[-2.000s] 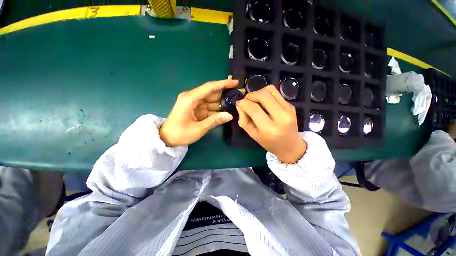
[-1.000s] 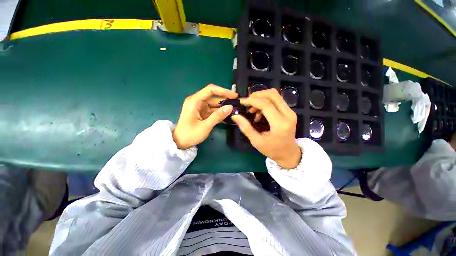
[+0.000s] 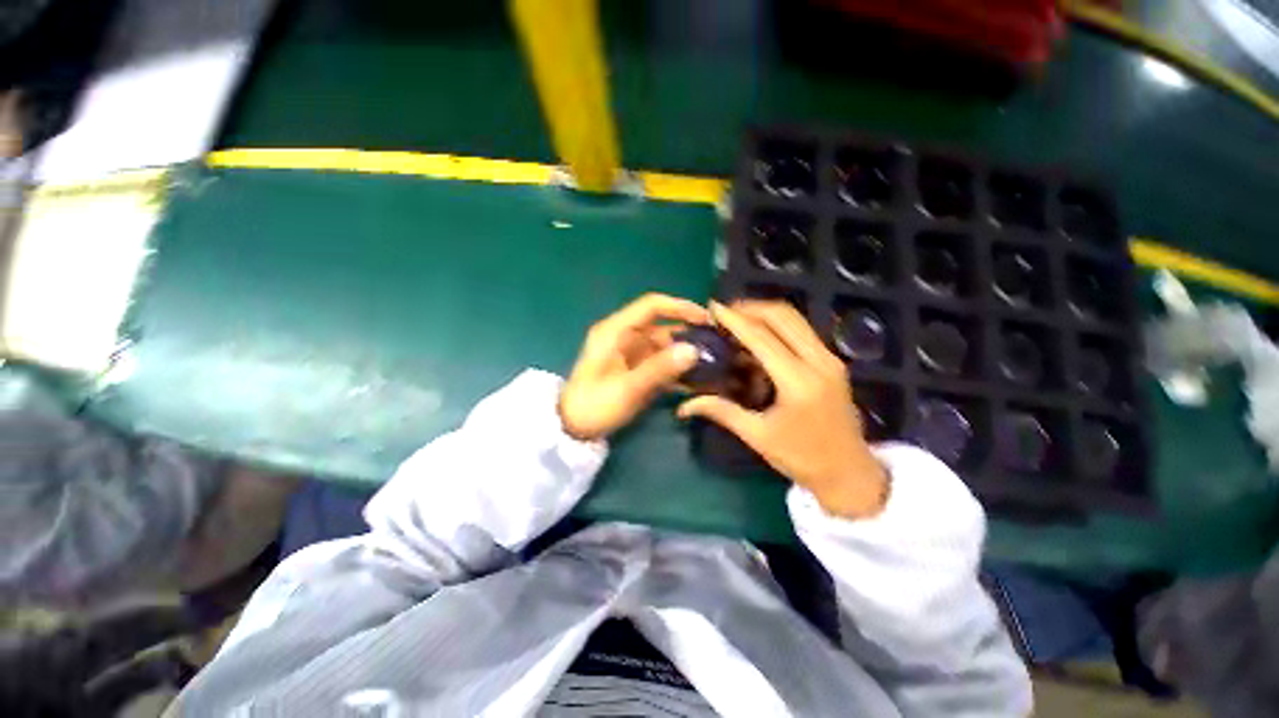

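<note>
A round black unit [image 3: 711, 359] with a glossy face is held between my two hands, just left of the foam tray's near part. My left hand [image 3: 624, 368] grips its left side with thumb and fingers. My right hand [image 3: 802, 407] holds it from the right, and its fingers hide part of the unit. The black foam tray [image 3: 899, 292] has a grid of square pockets with round black units in them. My hands cover some near-left pockets. The picture is blurred.
A yellow post [image 3: 568, 98] rises from the yellow tape line [image 3: 379, 164] beyond my hands. A red crate [image 3: 982, 31] lies at the top. Crumpled white tissue [image 3: 1206, 344] is right of the tray. A white sheet or board [image 3: 84, 267] is at far left. Neighbours' sleeves [image 3: 84, 491] show at both sides.
The view has swung, so the tray and hands appear lower and further right, and the red crate and white sheet show. The unit's glossy face now shows between my hands, which still hold it.
</note>
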